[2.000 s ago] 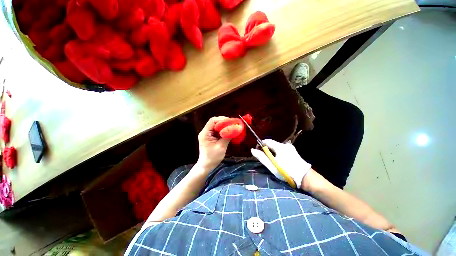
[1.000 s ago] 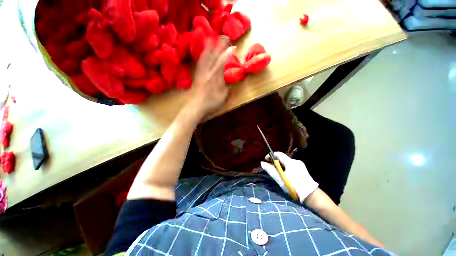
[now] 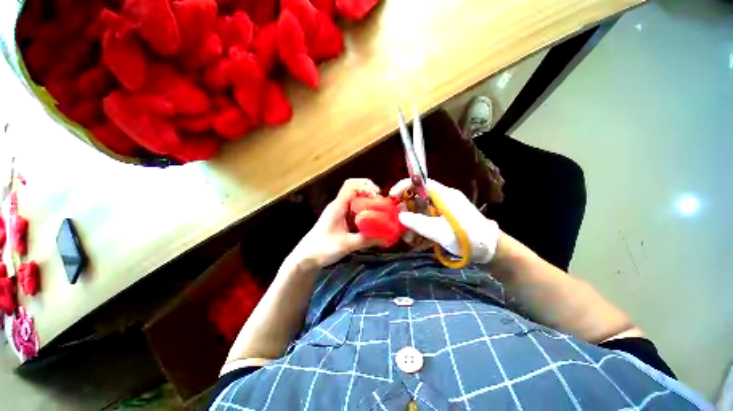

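A red plush piece (image 3: 378,218) is held over my lap, in front of the apron. My left hand (image 3: 331,233), bare, grips it from the left. My right hand (image 3: 458,221), in a white glove, holds the scissors (image 3: 415,152) with yellow-orange handles; the silver blades point away from me and are slightly apart. The gloved fingertips touch the right side of the plush piece. Part of the piece is hidden by my fingers.
A heap of red plush pieces (image 3: 185,88) lies on the wooden table (image 3: 337,120) inside a yellow-green rim. A smartphone (image 3: 71,250) and red strung ornaments (image 3: 18,277) lie at the left. Below are a dark bin (image 3: 450,144) and a cardboard box (image 3: 181,341) with red pieces.
My left hand has come back from the table to my lap with a plush piece. The piece at the table edge is gone from there. The scissors now point forward, blades parted.
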